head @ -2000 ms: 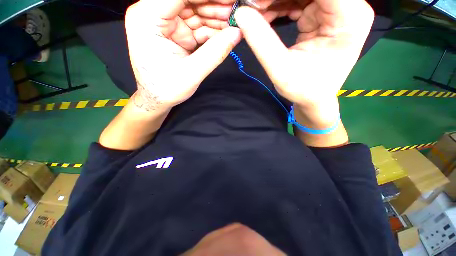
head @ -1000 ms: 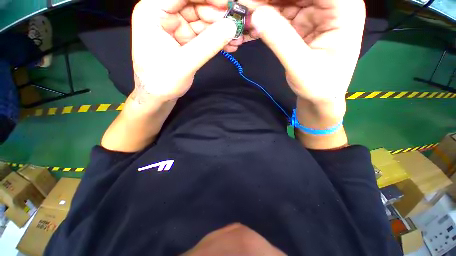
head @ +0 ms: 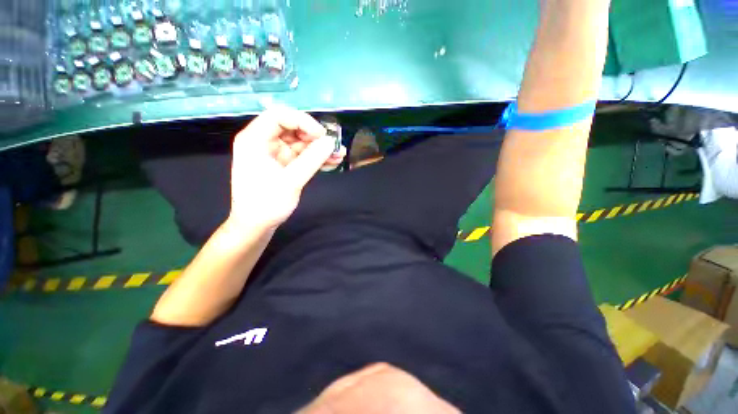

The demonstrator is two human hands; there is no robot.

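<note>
My left hand (head: 275, 162) is at the bench edge above the lap. It pinches a small module (head: 332, 136), pale and dark, between thumb and fingers; its details are blurred. My right arm reaches forward over the bench with the blue wrist strap (head: 552, 118) on it. My right hand is cut off by the top edge of the picture, so what it holds is hidden. A clear blister tray (head: 174, 90) with rows of green round modules lies on the bench at the upper left.
The green bench mat (head: 405, 73) spans the top, with tiny silvery screws (head: 380, 6) at its far middle. A green item (head: 657, 34) lies at the upper right. Clear stacked trays (head: 23, 73) stand at far left. Cardboard boxes (head: 680, 331) are behind at right.
My hands have parted. The right arm has stretched forward and its hand has left the picture. My left hand has moved down with the module. The bench and tray have come into view.
</note>
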